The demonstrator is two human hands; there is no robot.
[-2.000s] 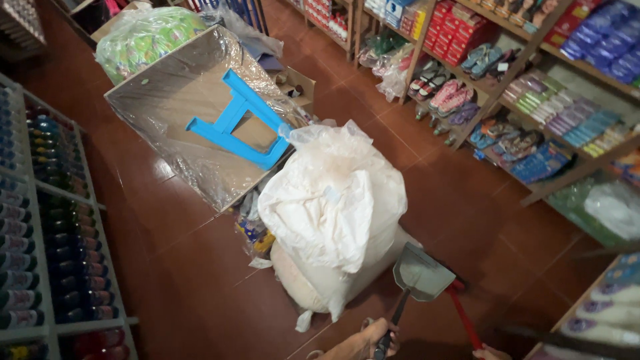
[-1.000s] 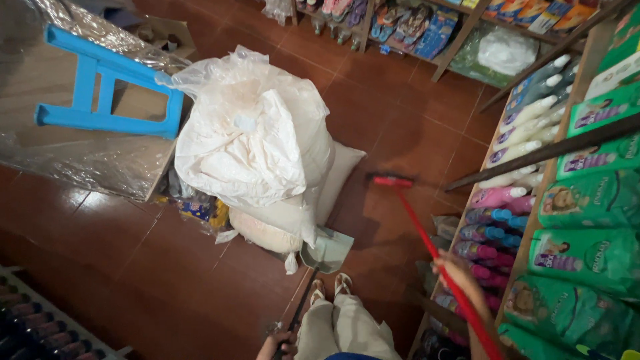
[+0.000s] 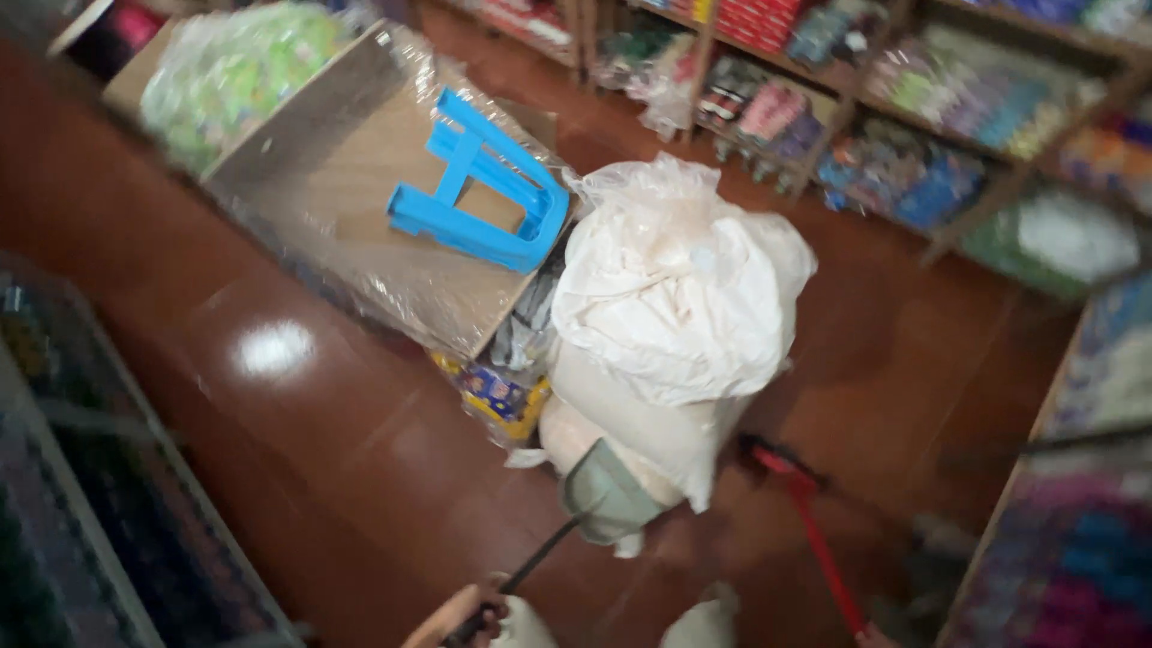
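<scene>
My left hand (image 3: 472,612), at the bottom edge, grips the dark handle of a grey-green dustpan (image 3: 610,495), whose pan lies in front of the foot of the white sacks. My right hand (image 3: 875,637) shows only as a sliver at the bottom edge, on the red handle of a broom (image 3: 823,540). The broom's dark bristles are blurred, low and to the right of the sacks. A pile of full white sacks (image 3: 675,306) stands on the red tiled floor, a loose clear plastic bag at its top.
A blue plastic stool (image 3: 481,193) lies on a plastic-wrapped board (image 3: 360,261) left of the sacks. A yellow and blue packet (image 3: 508,396) is beside them. Goods fill wooden shelves (image 3: 846,76) at the upper right and a rack (image 3: 81,468) at the left.
The dustpan has moved from the sacks' right side to their front-left since two seconds ago. The broom head is nearer the sacks than one second ago. The view has swung back up and left.
</scene>
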